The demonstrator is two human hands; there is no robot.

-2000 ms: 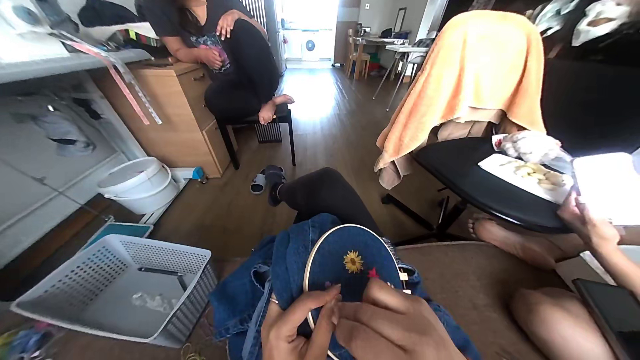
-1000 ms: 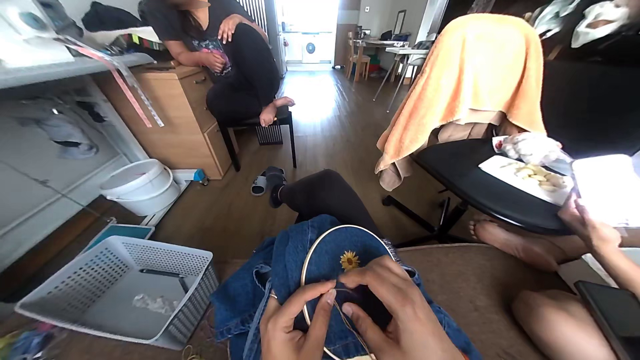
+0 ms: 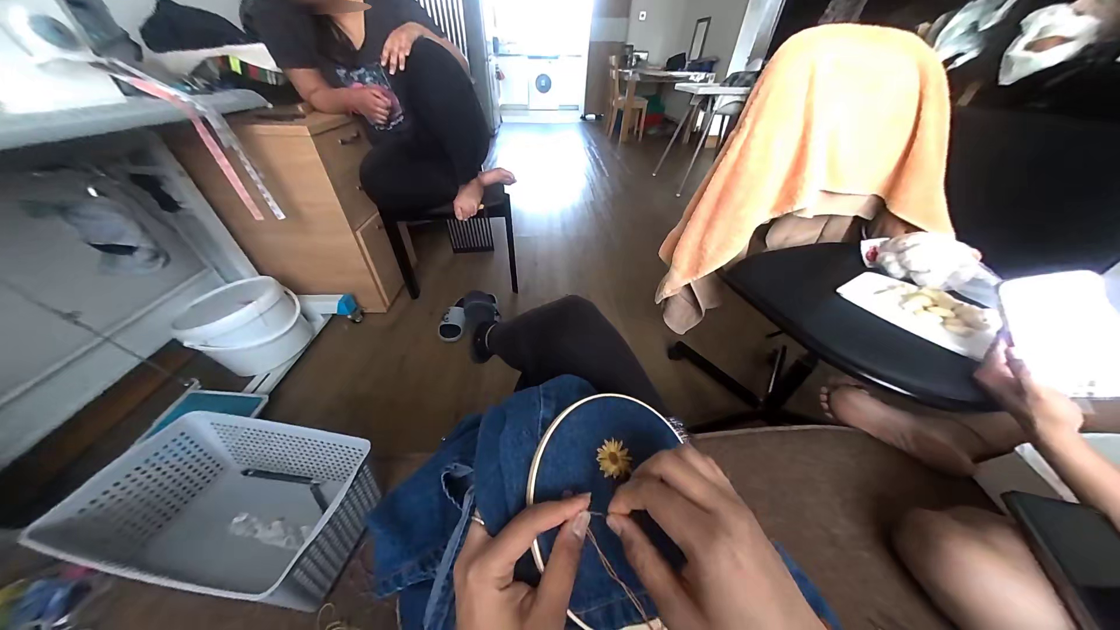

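Blue denim (image 3: 516, 437) lies over my lap, stretched in a round embroidery hoop (image 3: 535, 464). A yellow embroidered flower (image 3: 613, 458) shows near the top of the hooped cloth. Below the flower, my left hand (image 3: 525, 560) pinches one end of a thin, light strand or needle between thumb and forefinger. From the right, my right hand (image 3: 700, 534) pinches its other end; the piece is too small to tell which it is. Brownish thread (image 3: 612, 569) hangs from between the hands across the denim. The pink stitching is mostly hidden by my fingers.
A grey plastic basket (image 3: 210, 525) stands at the left, near a white bucket (image 3: 245, 324). Another person (image 3: 420, 114) sits on a chair ahead. At the right, a person's hand (image 3: 1032, 394) holds a bright-screened device beside a black swivel chair (image 3: 814, 324) bearing a plate of food (image 3: 919, 311).
My right hand has moved off the cloth, and its fingertips now meet the strand near my left fingertips. The pink stitching seen two seconds ago is now largely covered.
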